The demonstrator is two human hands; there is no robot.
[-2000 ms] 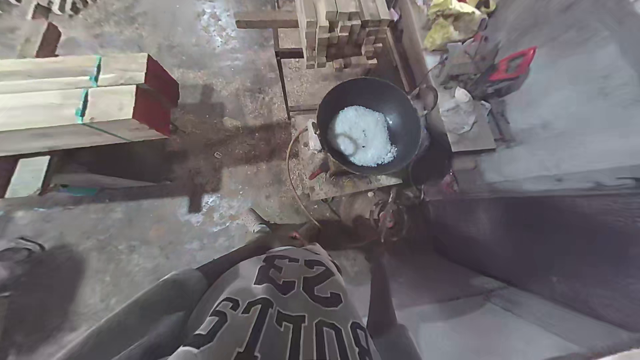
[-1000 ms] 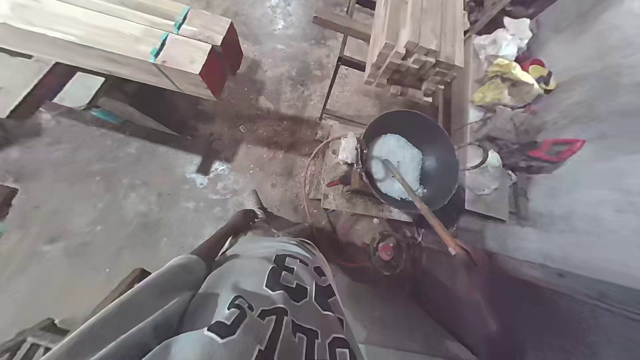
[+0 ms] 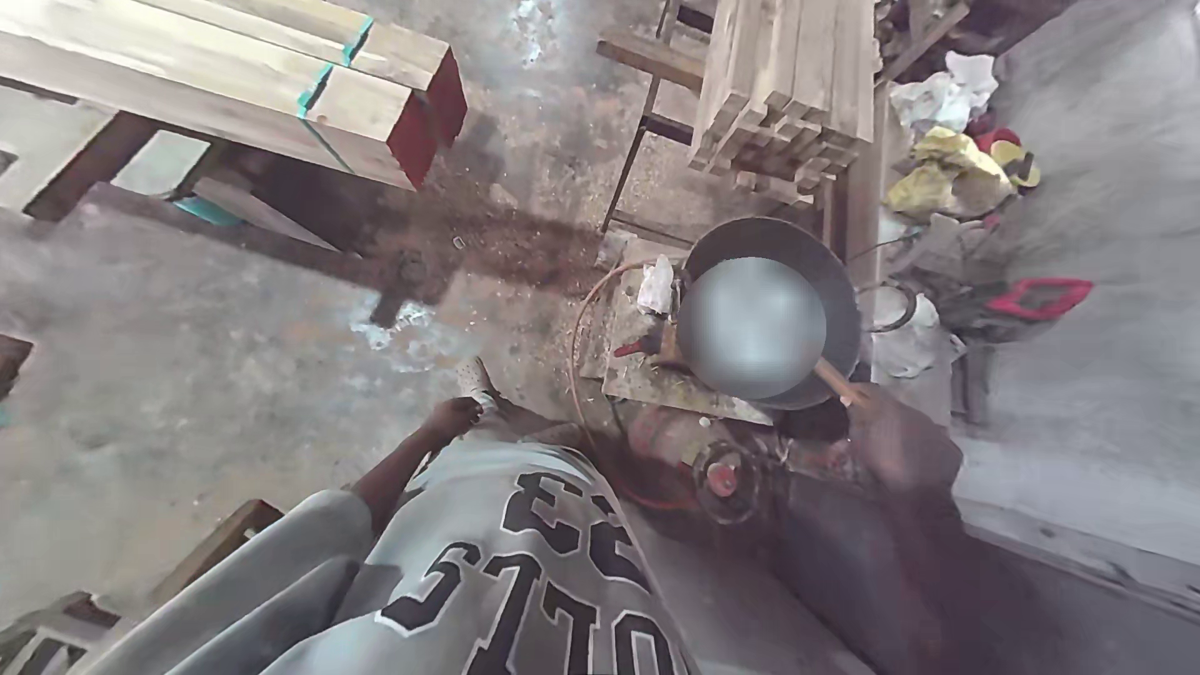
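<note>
A dark metal wok stands over the low board at the right of centre. Its contents appear as a pale, blurred round patch, too unclear to make out. My right hand, blurred, grips a utensil's wooden handle at the wok's lower right rim; the utensil's far end is hidden in the pale patch. Left of the wok, beside the lower end of my lap, is my left hand, near a pale speckled thing; whether it holds anything is unclear.
A gas cylinder with an orange hose lies below the wok. Stacked wooden strips stand above it. Banded timber beams fill the upper left. Yellow crumpled material and a red-handled thing lie by the right wall.
Two seconds ago no utensil showed in the wok; one second ago its wooden handle crossed the rim over white contents. My right hand now shows nearer the rim. The view has shifted.
</note>
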